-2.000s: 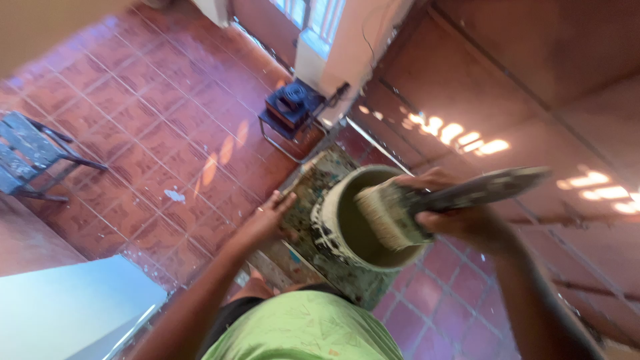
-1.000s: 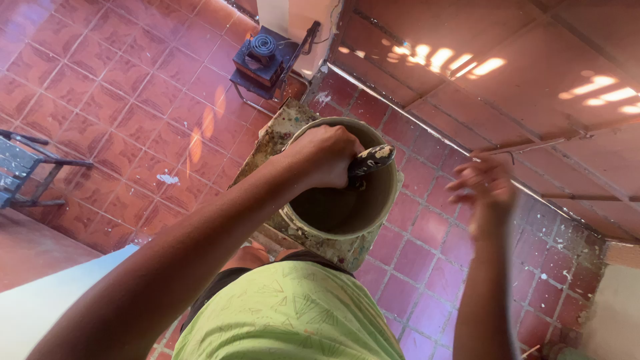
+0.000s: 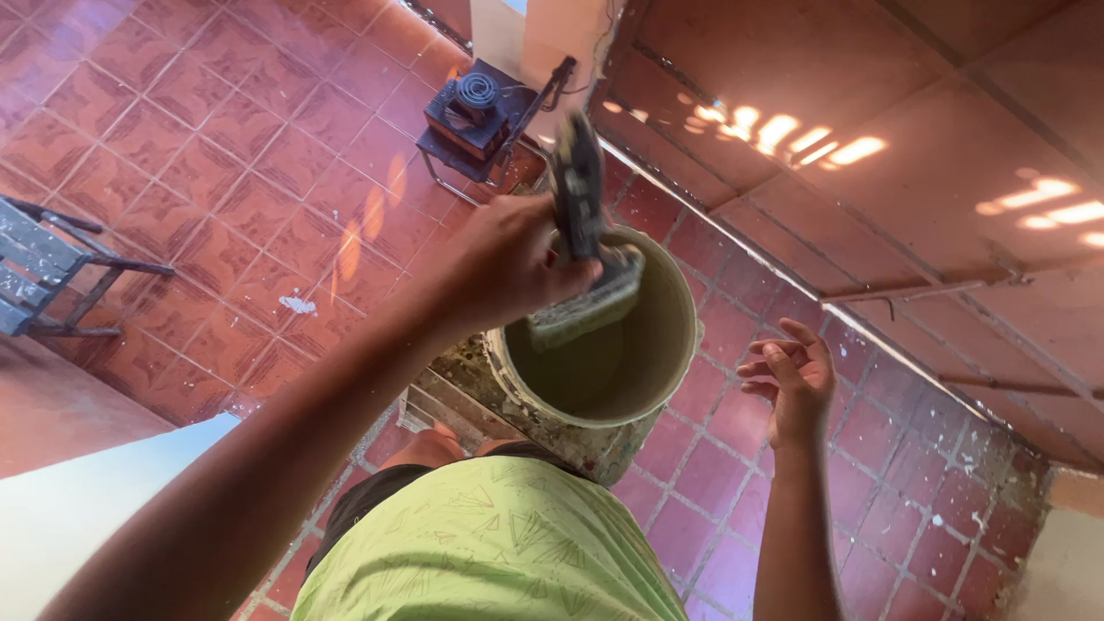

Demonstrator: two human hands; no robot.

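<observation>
My left hand (image 3: pixel 526 263) grips a wide paintbrush (image 3: pixel 591 293) by its dark, paint-caked handle. The brush is tilted, its pale wet bristles over the mouth of a round bucket (image 3: pixel 681 362). Inside the bucket lies a dull greenish liquid (image 3: pixel 586 371). The bucket stands on a paint-splattered board or platform (image 3: pixel 470 366) in front of my body. To the right of the bucket, my right hand (image 3: pixel 793 371) is raised with nothing in it, its fingers loosely bent and apart.
A small dark stand (image 3: pixel 483 121) with a coil-topped device stands beyond the bucket, beside a wall corner. At the left is a paint-spotted wooden stool or chair (image 3: pixel 52 259). A large panelled metal door or gate (image 3: pixel 828 198) runs along the right. Tiled floor (image 3: pixel 233 190) lies around.
The paintbrush was in my right hand two seconds ago and is now in my left. Since one second ago its bristles have come up into sight out of the bucket.
</observation>
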